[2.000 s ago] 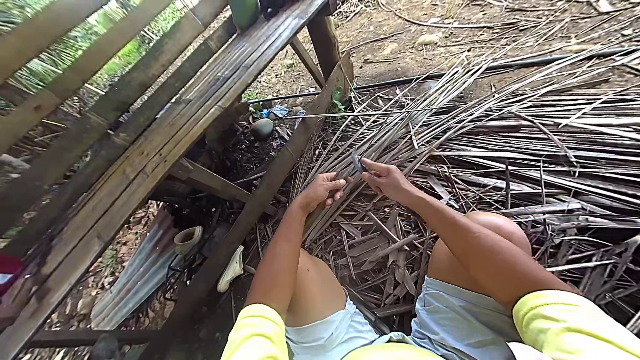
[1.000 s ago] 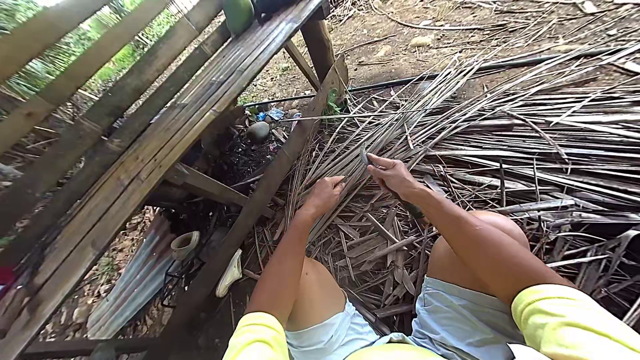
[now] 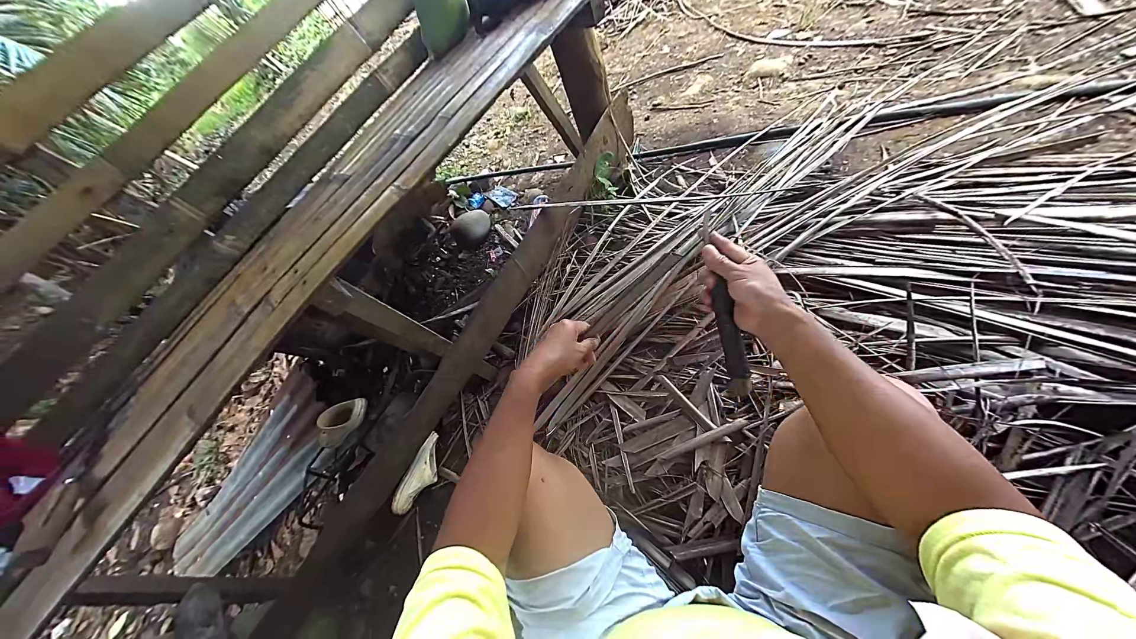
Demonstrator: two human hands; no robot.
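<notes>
Closed around the dark handle of a knife (image 3: 729, 333), my right hand (image 3: 744, 282) is over the middle of the dry palm ribs; the handle points down toward my lap, and only a little of the blade shows above the fingers. My left hand (image 3: 561, 351) lies lower and to the left, with curled fingers at the near part of a bundle of thin dry palm-leaf ribs (image 3: 635, 311). Whether it grips a single rib cannot be made out. The bundle fans out toward the upper right. Dry leaf scraps (image 3: 657, 435) cover the ground between my knees.
A bamboo-slat bench (image 3: 293, 257) with a wooden brace (image 3: 479, 328) stands close on my left. Under it are a corrugated metal sheet (image 3: 257, 479), a pale shoe (image 3: 415, 475) and a rounded stone (image 3: 470, 229). More dry fronds (image 3: 967, 240) are heaped at right; a black hose (image 3: 728, 142) runs behind.
My right hand has turned, so the knife's dark handle now shows pointing downward. My left hand, near my right hand two seconds ago, is now farther from it, lower along the bundle.
</notes>
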